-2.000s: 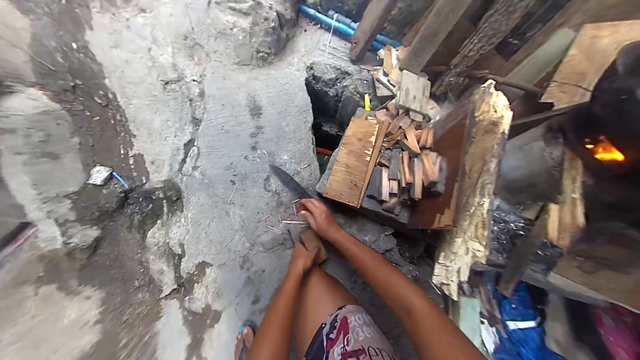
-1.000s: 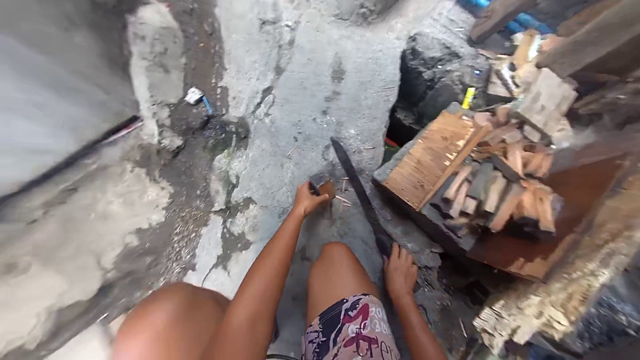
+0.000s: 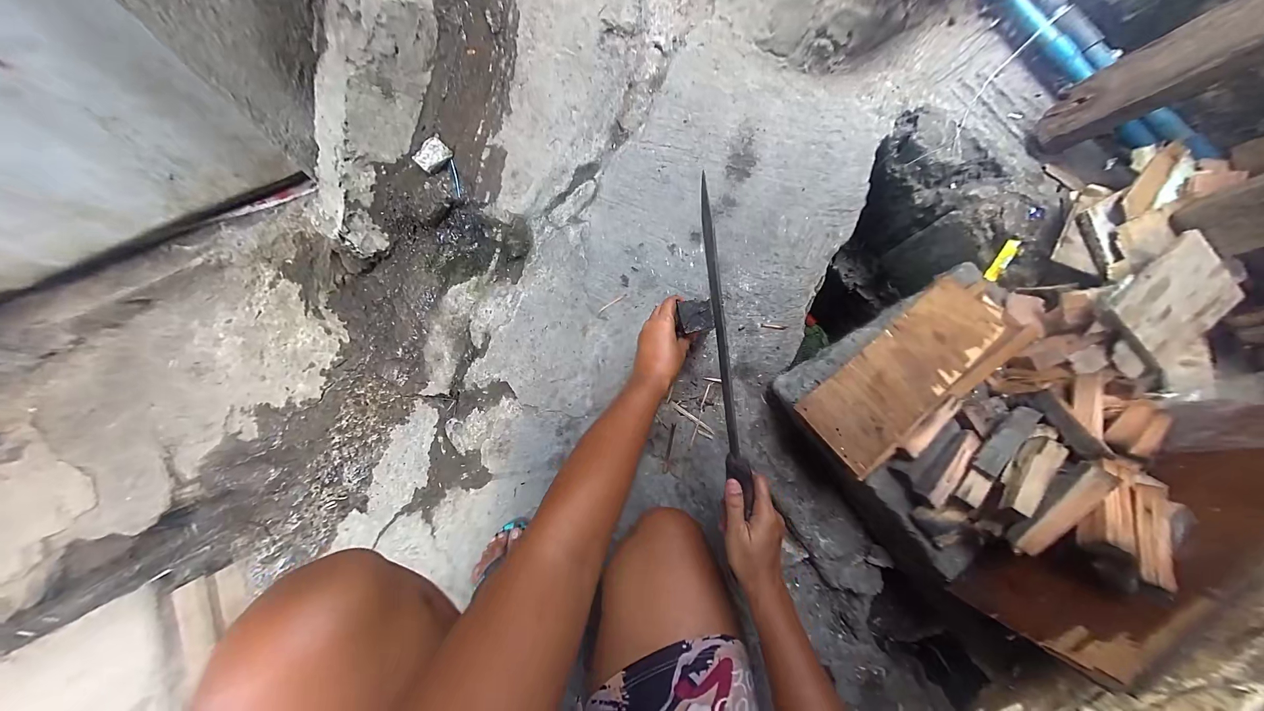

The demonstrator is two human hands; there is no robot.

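Note:
My right hand [image 3: 754, 528] grips the dark handle of a long machete [image 3: 719, 321], whose blade points away from me over the concrete. My left hand [image 3: 662, 341] holds a small dark block of wood [image 3: 694, 316] low over the concrete, close against the left side of the blade. Whether blade and block touch, I cannot tell. Thin wood splinters [image 3: 693, 419] lie on the concrete between my forearms.
A pile of split wood pieces [image 3: 1037, 464] lies at the right, beside a plywood piece [image 3: 904, 375]. A dark hole [image 3: 839, 286] opens at the concrete's edge. Blue pipes [image 3: 1052, 39] run at the top right. A foil scrap [image 3: 432, 154] lies at the left.
Two seconds ago both hands were close together near the machete. A second ago the blade slanted up and left, with my right hand at its handle; now it stands more upright, beside the block.

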